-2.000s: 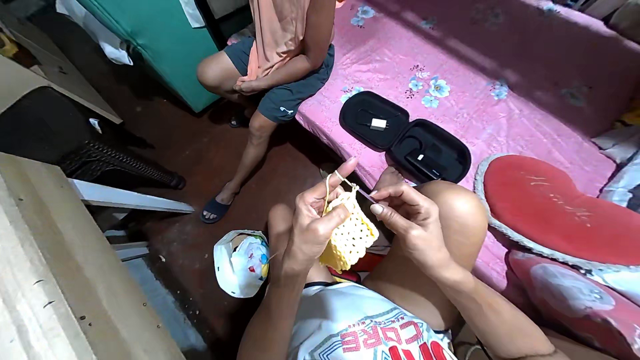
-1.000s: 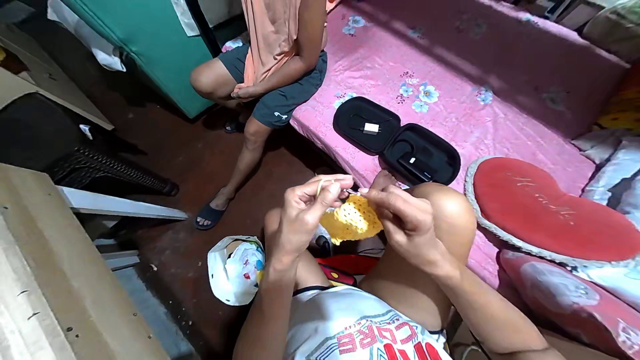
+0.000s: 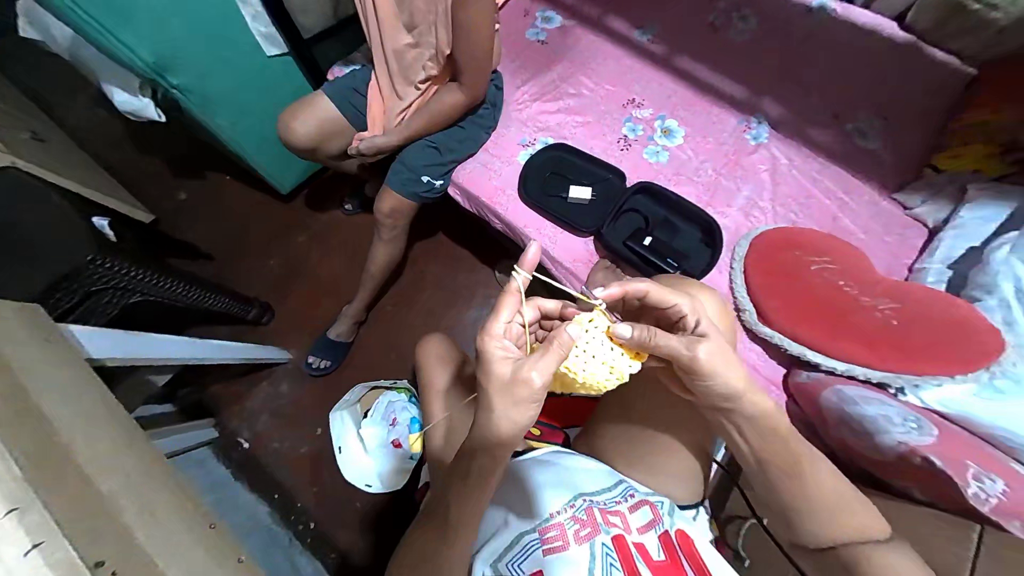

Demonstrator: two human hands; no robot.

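A piece of yellow crochet work [image 3: 596, 360] hangs between my hands above my lap. My left hand [image 3: 520, 360] pinches its left edge between thumb and fingers, with the index finger raised and yellow yarn [image 3: 552, 282] looped around it. From that finger the yarn runs to the top edge of the piece. My right hand [image 3: 672, 332] grips the right side of the piece and a thin crochet hook [image 3: 590, 294], whose tip is at the top edge; most of the hook is hidden by the fingers.
An open black zip case [image 3: 660, 228] with a white charger plug [image 3: 580, 194] lies on the pink flowered cover. At right rests a red heart cushion [image 3: 864, 304]. A white bag [image 3: 368, 440] stands on the floor. A seated person [image 3: 424, 104] is at upper left, near wooden furniture [image 3: 80, 448].
My left index finger, bent a second ago, now points up with the yarn stretched from it. My hands remain at the yellow piece. The seated person holds much the same pose.
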